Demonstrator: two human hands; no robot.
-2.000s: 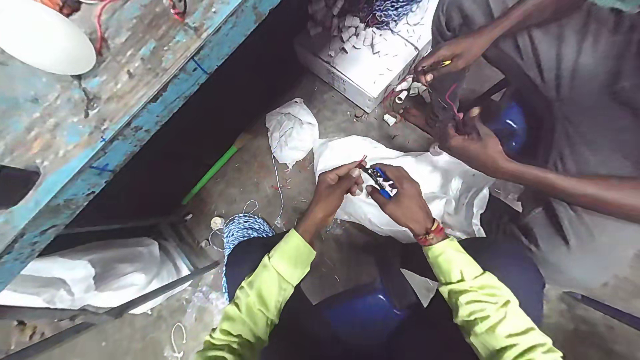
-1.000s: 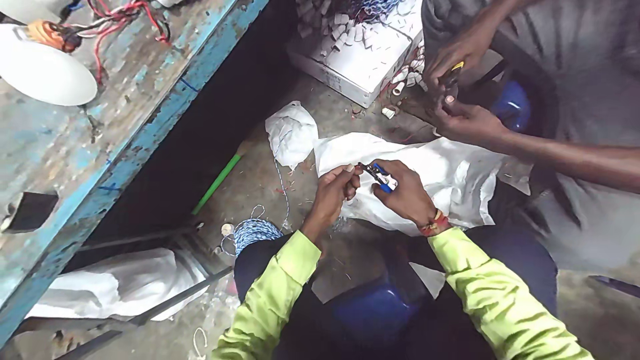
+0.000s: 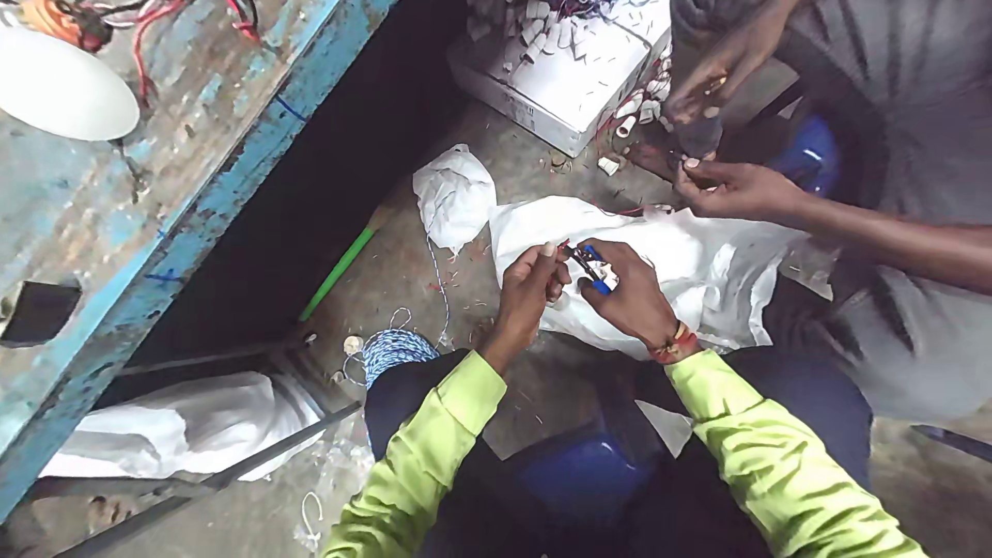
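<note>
My left hand (image 3: 536,280) pinches the end of a thin wire (image 3: 564,246), reddish at its tip, between thumb and fingers. Around the blue handles of a small hand tool (image 3: 597,271), which looks like wire cutters or strippers, my right hand (image 3: 632,294) is closed. The tool's jaws meet the wire close to my left fingertips. Both hands are over a white plastic sack (image 3: 682,256) on the floor. How far the jaws are parted is too small to tell. A red thread band (image 3: 676,346) circles my right wrist.
At the right a co-worker's hands (image 3: 736,190) hold small dark parts. White holders lie on a white box (image 3: 573,93) and beside it. A worn blue table (image 3: 225,178) stands left, with a green-handled broom (image 3: 339,271), a white bundle (image 3: 456,198) and a blue-white cord coil (image 3: 399,355) near it.
The co-worker's two hands have moved farther apart since one second ago. My hands stay close together at the wire, with the tool still in my right hand.
</note>
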